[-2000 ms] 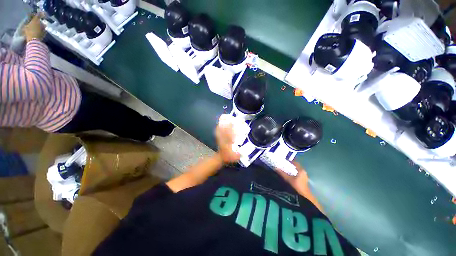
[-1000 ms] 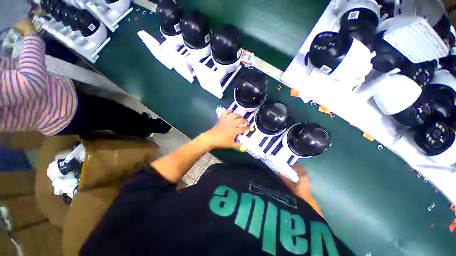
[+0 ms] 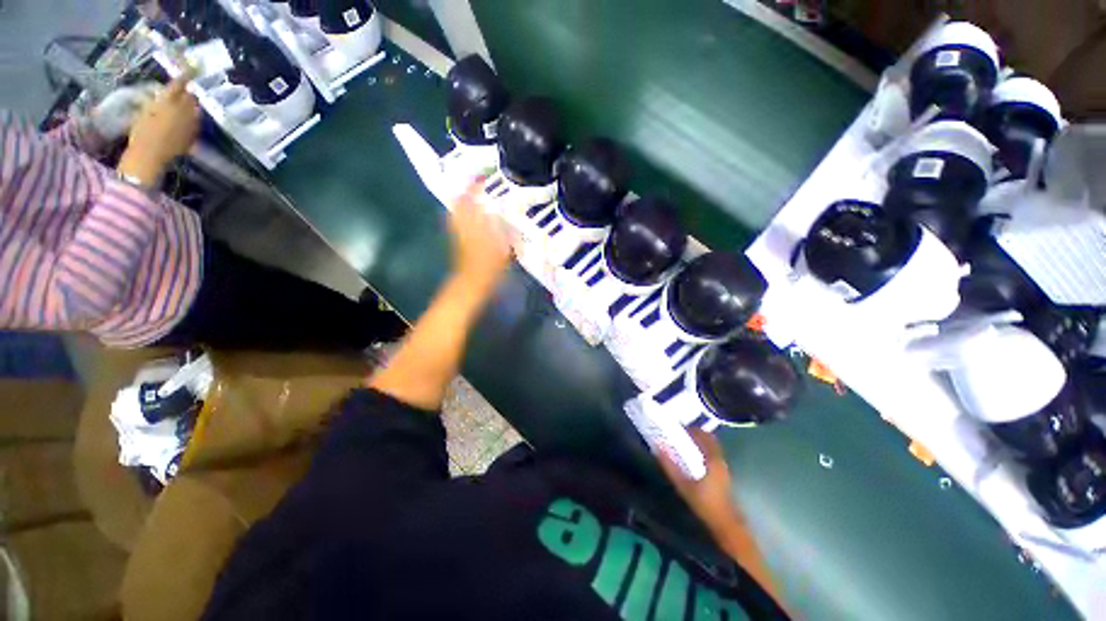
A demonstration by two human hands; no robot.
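Several dome camera units (image 3: 649,240) stand in one slanting row on the green mat. Their glossy black balls face the back of the bench and their white brackets face me. My left hand (image 3: 480,237) lies against the white brackets in the left part of the row, its fingers blurred and its grip unclear. My right hand (image 3: 697,467) holds the white bracket (image 3: 665,434) of the unit at the right end, its fingers partly hidden behind it.
More dome cameras (image 3: 861,249) crowd a white surface at the right, with orange tags (image 3: 825,374) along its edge. Other units (image 3: 273,91) stand in rows at the upper left. A person in a striped top (image 3: 109,243) is at the left, above an open carton (image 3: 261,425).
The two groups of three units now form one continuous row. My left hand has moved up and left along the brackets. My right hand stays at the right end. The view has shifted.
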